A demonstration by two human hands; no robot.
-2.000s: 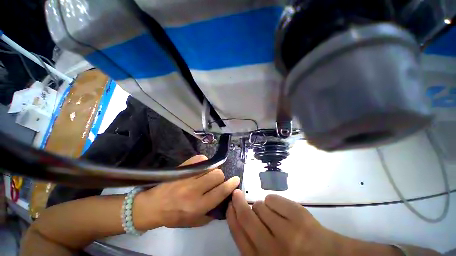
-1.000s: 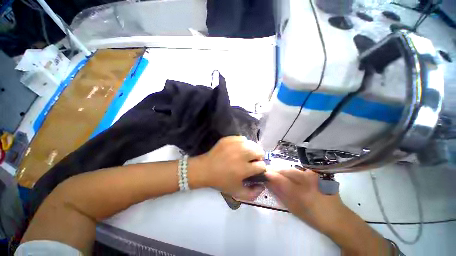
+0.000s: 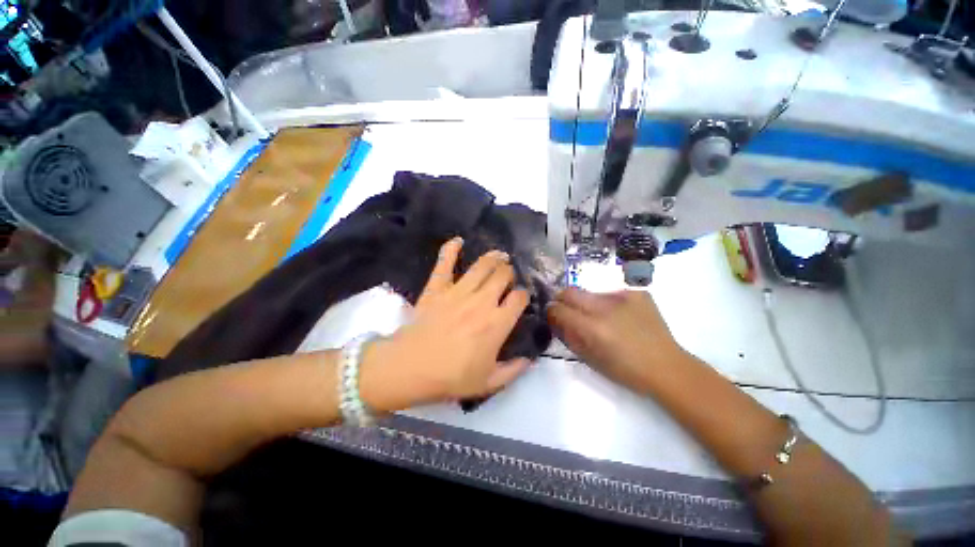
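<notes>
A dark garment piece (image 3: 353, 251) lies on the white machine table, its long part trailing to the left. Its right end is beside the needle area of the white and blue sewing machine (image 3: 652, 139). My left hand (image 3: 465, 326) lies palm down on the cloth with its fingers spread, pressing it. My right hand (image 3: 609, 331) pinches the cloth's right edge just in front of the presser foot. The fingertips hide the exact edge held.
A brown cardboard sheet (image 3: 262, 230) on blue backing lies on the left. Red and orange scissors (image 3: 98, 292) and a grey fan-like device (image 3: 75, 187) are further left. Yellow-red snips (image 3: 738, 254), a dark rectangular object (image 3: 796, 254) and a pale cable loop (image 3: 823, 411) are on the right.
The view has pulled back from the machine head. My left hand has gone from a closed grip at the edge to lying spread on the cloth. My right hand still pinches near the foot.
</notes>
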